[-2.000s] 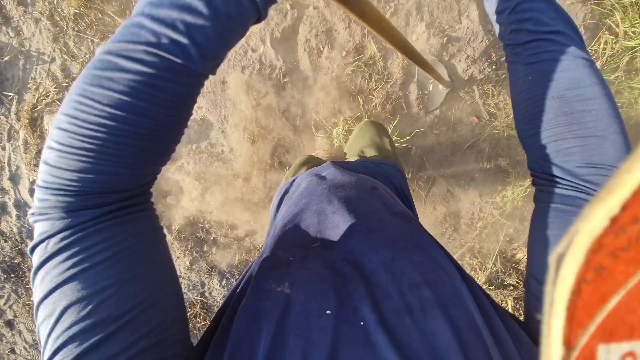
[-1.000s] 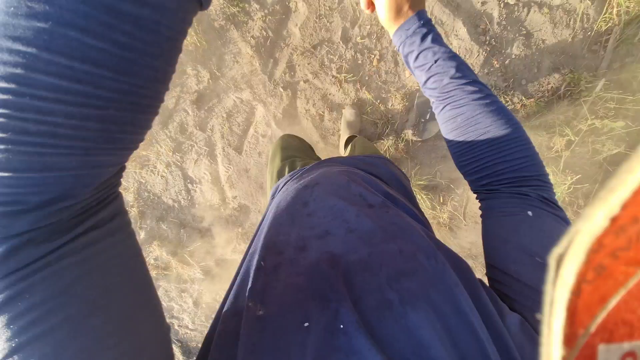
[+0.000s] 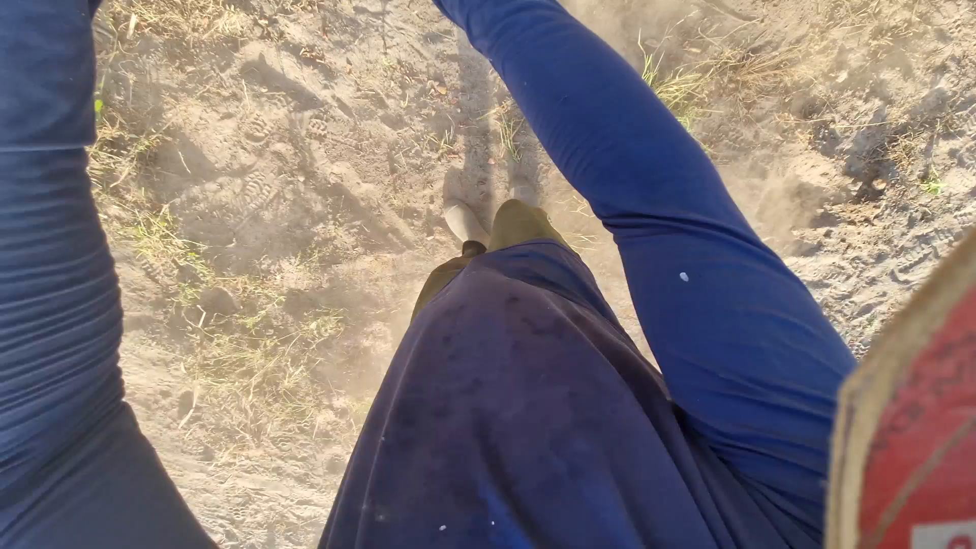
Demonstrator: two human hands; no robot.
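Both of my hands lie beyond the top edge of the head view, so what they hold or touch is hidden. My left sleeve [image 3: 57, 305], dark blue, runs up the left side. From the lower right, my right sleeve [image 3: 671, 206] slants up to the top middle. Between them hangs the long blue shirt [image 3: 518, 396] on my body, with olive trousers [image 3: 522, 221] showing past its hem. A pale shoe or boot [image 3: 465, 221] stands on the ground just ahead. No tool is visible now.
Dry, dusty soil [image 3: 343, 183] with footprints spreads around my feet. Grass tufts [image 3: 259, 366] grow at the left and more dry grass [image 3: 686, 84] at the upper right. A red item with a tan edge [image 3: 915, 427], bearing writing, fills the lower right corner. Dust hangs in the air.
A wooden handle with a metal blade, seen at the top two seconds ago, is out of view. My right hand, partly visible one second ago, has left the frame. The view has shifted over the ground.
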